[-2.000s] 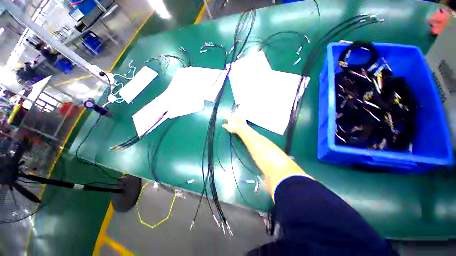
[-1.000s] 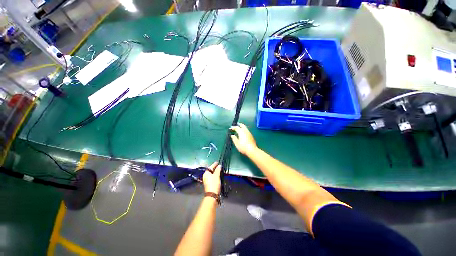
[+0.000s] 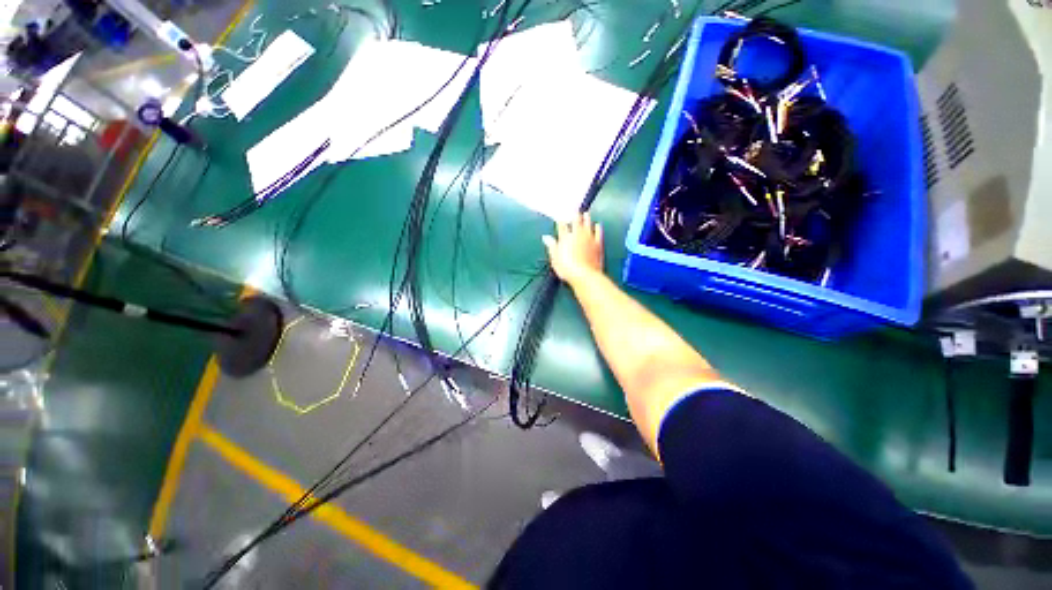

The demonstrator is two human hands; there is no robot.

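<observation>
My right hand (image 3: 577,248) lies over a black cable bundle (image 3: 534,346) near the bench's front edge and holds it against the green top. The bundle runs up beneath the hand onto white paper, and its lower end bends over the edge. A few thin black strands (image 3: 387,444) stretch from near this hand down to the lower left, out of the picture. My left hand is not in view. Another black cable bundle (image 3: 418,219) lies to the left, with its tips hanging over the edge.
A blue bin (image 3: 767,302) filled with black coils stands right of my hand. The beige machine (image 3: 992,150) is at the far right. White paper sheets (image 3: 387,98) lie on the bench (image 3: 346,248). A black fan base (image 3: 248,334) stands on the floor at left.
My left hand has left the picture. Thin strands now stretch toward the lower left. My right hand has stayed on the bundle. The view has shifted, and less of the machine shows.
</observation>
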